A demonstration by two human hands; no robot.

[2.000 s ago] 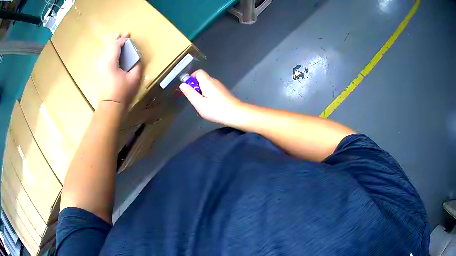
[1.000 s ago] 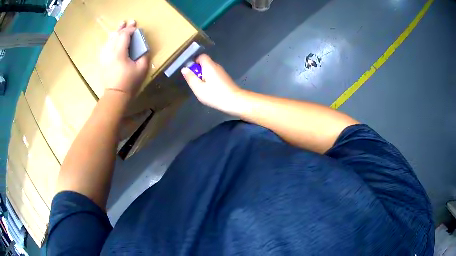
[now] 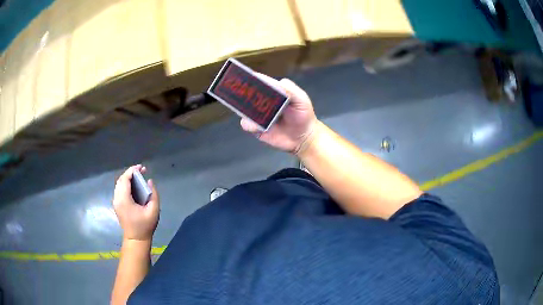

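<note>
My right hand (image 3: 289,119) holds the QC PASS stamp (image 3: 249,95) with its face turned up towards me. The face is dark with red reversed letters inside a light grey rim. The purple handle is hidden behind the plate. My left hand (image 3: 137,211) is lower at the left, away from the cartons, and holds a small flat grey block (image 3: 140,188), perhaps the ink pad. A row of brown cartons (image 3: 232,27) stands beyond both hands, with clear tape shining on some tops.
The green bench top (image 3: 458,21) shows at the upper right. Open flaps or a carton (image 3: 205,114) show low under the row. The grey floor (image 3: 351,116) has a yellow line (image 3: 476,167) on it. Dark items stand at the upper right.
The view has turned along the carton row. My right hand has left the carton's side and turned the stamp face up. My left hand has come off the carton top with the grey block.
</note>
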